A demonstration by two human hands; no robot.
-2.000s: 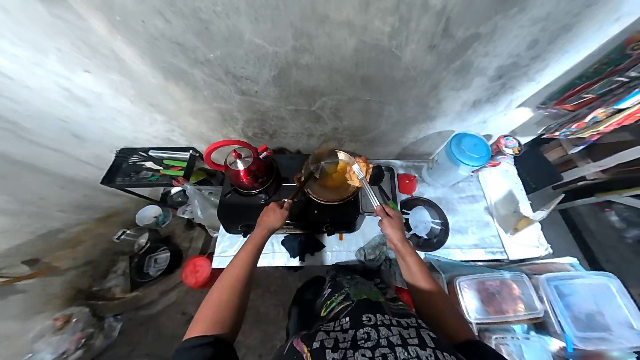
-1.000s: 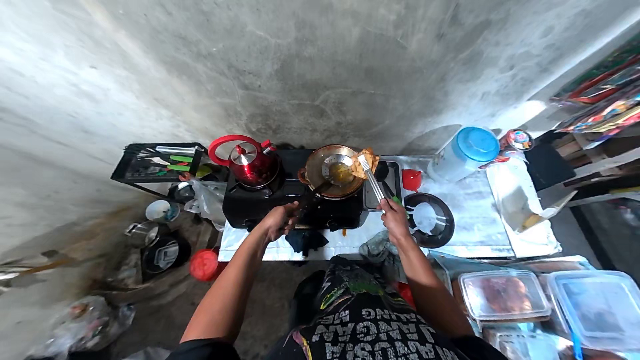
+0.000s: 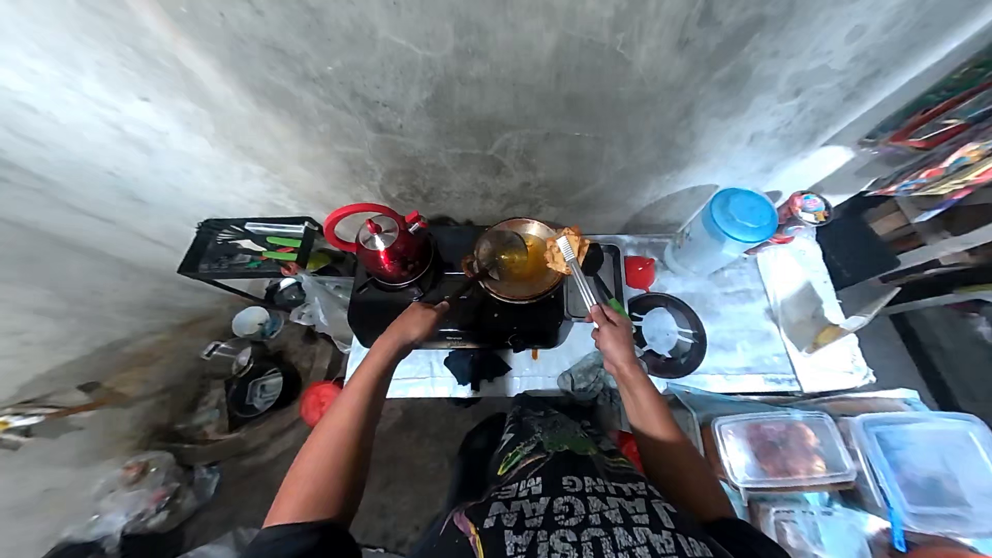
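Note:
My left hand is closed on the dark handle of a round skimmer or ladle, whose head is over the left part of a frying pan with yellow oil. The pan stands on the right burner of a black gas stove. In my right hand are metal tongs; their tips grip a golden fried piece of food at the pan's right rim. Beside the pan, partly under the tongs, lies a metal tray with a green-handled utensil.
A red kettle occupies the left burner. Left of it is a black rack with utensils. To the right are a blue-lidded container, a red dish and a black round pan or plate. Lidded food boxes stand nearer me.
The skimmer or ladle head has moved left within the pan since one second ago. The tongs still hold the fried piece by the right rim.

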